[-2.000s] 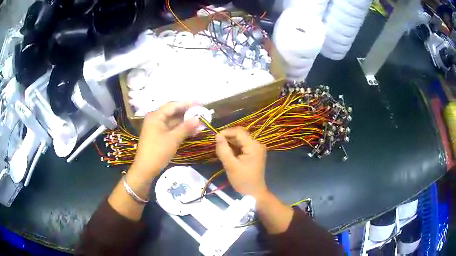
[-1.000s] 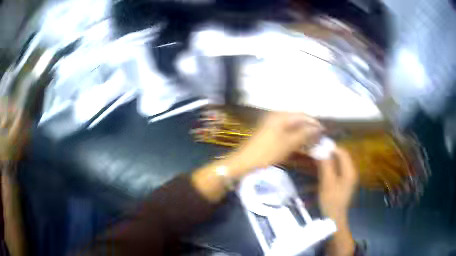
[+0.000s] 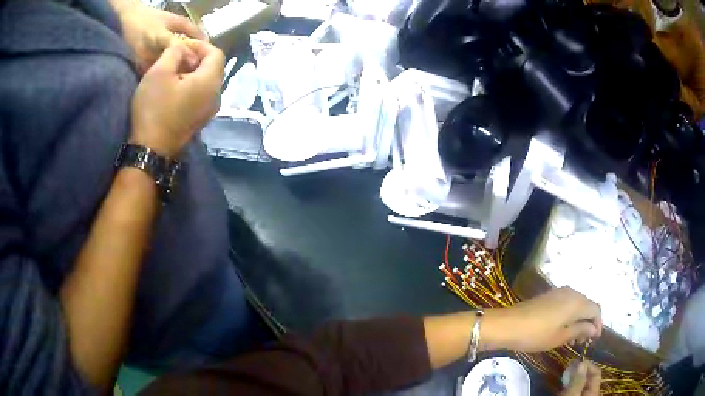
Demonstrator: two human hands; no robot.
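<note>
My left hand (image 3: 553, 321), with a silver bracelet and dark brown sleeve, is at the lower right with its fingertips pinched on a thin wire lead (image 3: 587, 349). My right hand (image 3: 585, 379) is just below it, mostly cut off by the bottom edge, and its fingers hold a small white wired part (image 3: 570, 374). The round head of a white housing (image 3: 495, 379) lies below my left wrist, cut off by the bottom edge. A bundle of yellow-red wire leads (image 3: 483, 277) runs under my left hand.
Another person's hands (image 3: 174, 85), one wrist with a dark watch, are at the upper left. White housings (image 3: 417, 170) are piled at the middle, with glossy black cups (image 3: 541, 77) heaped behind. An open carton (image 3: 618, 344) of small white parts stands at the right on the dark bench (image 3: 309, 224).
The view has swung left, so my hands and the carton now sit at the lower right and the other person shows. The wire, earlier in my right hand, is now at my left fingertips.
</note>
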